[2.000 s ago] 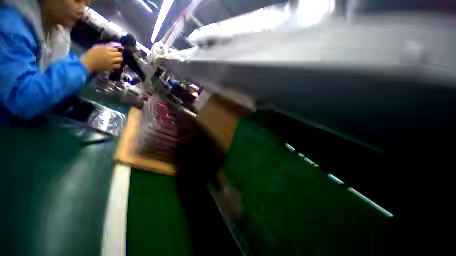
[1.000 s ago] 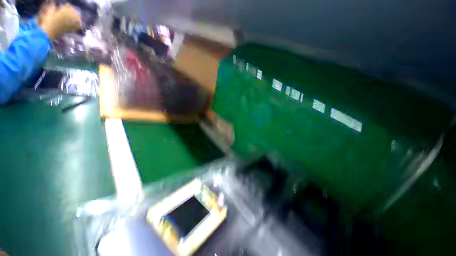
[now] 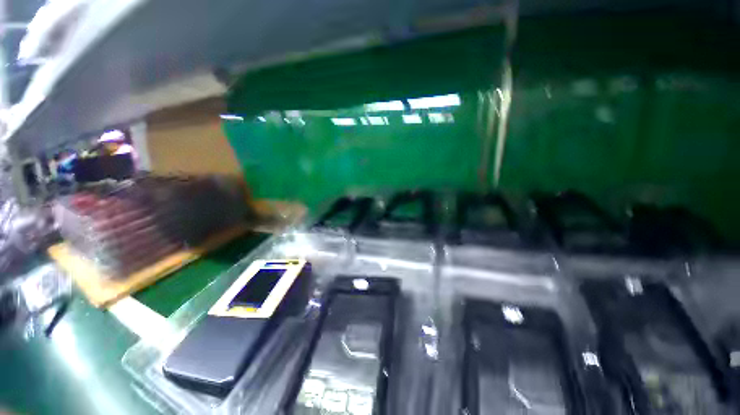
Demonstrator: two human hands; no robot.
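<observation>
A clear blister tray (image 3: 438, 271) lies close in front, holding two rows of black units. At its left end a phone with a yellow-framed screen (image 3: 258, 288) lies tilted, its dark lower part towards me. Beside it, several black housings (image 3: 350, 348) lie in the front row, blurred, with small bright spots at their tops. More black units (image 3: 487, 212) stand in the back row. The tray's lower and right parts are cut off by the edge. Neither of my hands is in the picture.
A green back panel (image 3: 373, 154) stands behind the tray under a grey-white shelf (image 3: 324, 49). At left, stacks of red-and-black units (image 3: 122, 235) sit in an orange-edged carton (image 3: 101, 292). A brown carton (image 3: 195, 142) stands behind them. A person in pink (image 3: 118, 146) is far left.
The view has swung right and levelled onto the blister tray. The blue-sleeved worker at left has gone out of view, and the yellow-framed phone now shows whole.
</observation>
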